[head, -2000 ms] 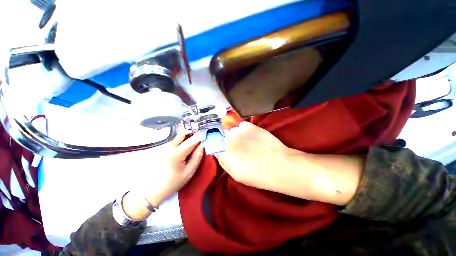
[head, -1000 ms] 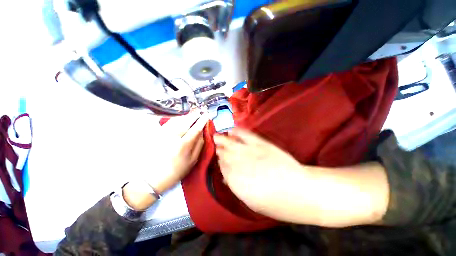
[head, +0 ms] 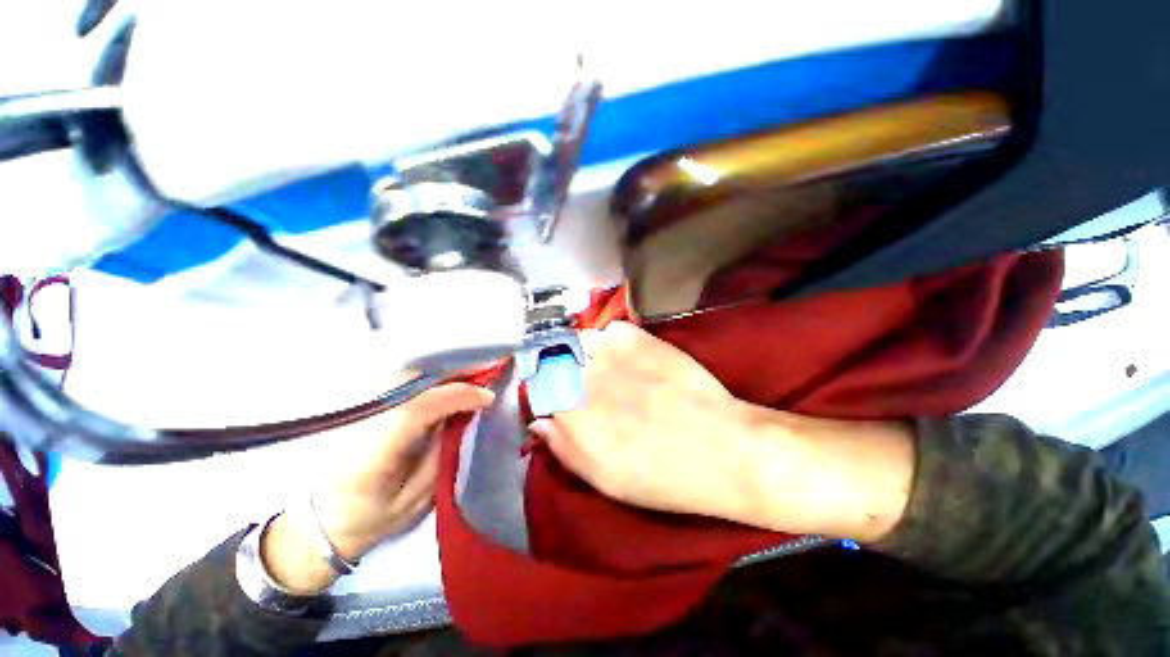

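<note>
A dark-red garment piece (head: 577, 565) lies under the machine head and hangs over the table's front edge. A pale grey strip (head: 494, 475) shows in its fold. My left hand (head: 398, 449) holds the red edge left of the presser foot, its fingertips partly behind the curved metal bar. My right hand (head: 654, 417) presses and pinches the red fabric right of the foot. The grey-blue block (head: 556, 381) at the presser foot sits between my hands. The needle point is hidden.
The white machine head with a blue stripe (head: 796, 96) fills the top. A dark glossy slab (head: 770, 231) is strapped there by a black band (head: 1091, 141). A round knob (head: 443, 225) and curved metal bar (head: 257, 436) are at left. Small black snips (head: 1091, 303) lie right.
My left hand has moved slightly left and down from the foot. The grey strip now shows in the fabric fold. My right hand is closer beside the foot. The camera view has shifted.
</note>
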